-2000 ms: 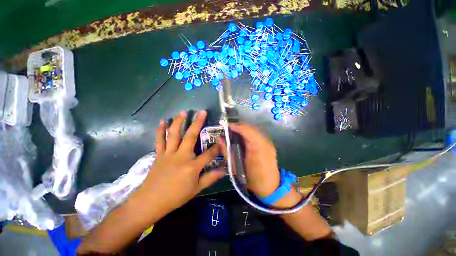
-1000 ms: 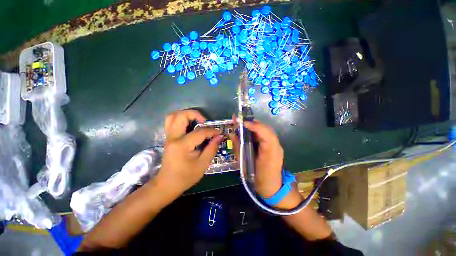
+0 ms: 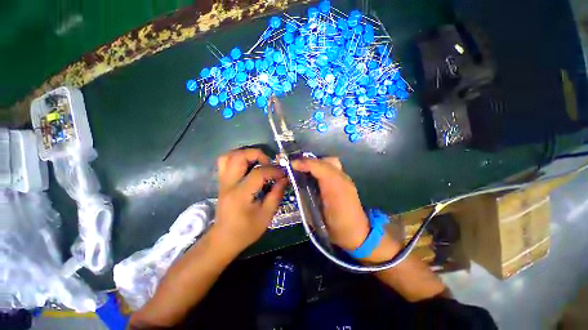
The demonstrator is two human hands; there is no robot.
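Note:
An open white socket unit (image 3: 287, 218) with its circuit board showing lies in front of me at the bench's near edge, partly hidden by both hands. My left hand (image 3: 248, 193) grips its left side, with thumb and finger pinched together over the board; any small part between the fingertips is hidden. My right hand (image 3: 338, 203) holds the soldering iron (image 3: 308, 193) over the unit, its narrow end pointing away from me. A pale cable curves from it under my right wrist. A loose pile of blue disc components (image 3: 329, 61) lies beyond my hands.
A second open socket unit (image 3: 62, 122) with a bagged cord lies at left, beside stacked white units (image 3: 19, 158). A bagged cord (image 3: 164, 248) lies by my left forearm. A thin dark rod (image 3: 185, 127) lies left of the pile, a dark holder (image 3: 454, 84) at right. A carton (image 3: 512, 232) stands below.
The left hand went from spread fingers to a pinch over the board. The iron's far end has swung left since one second ago. The view has shifted slightly.

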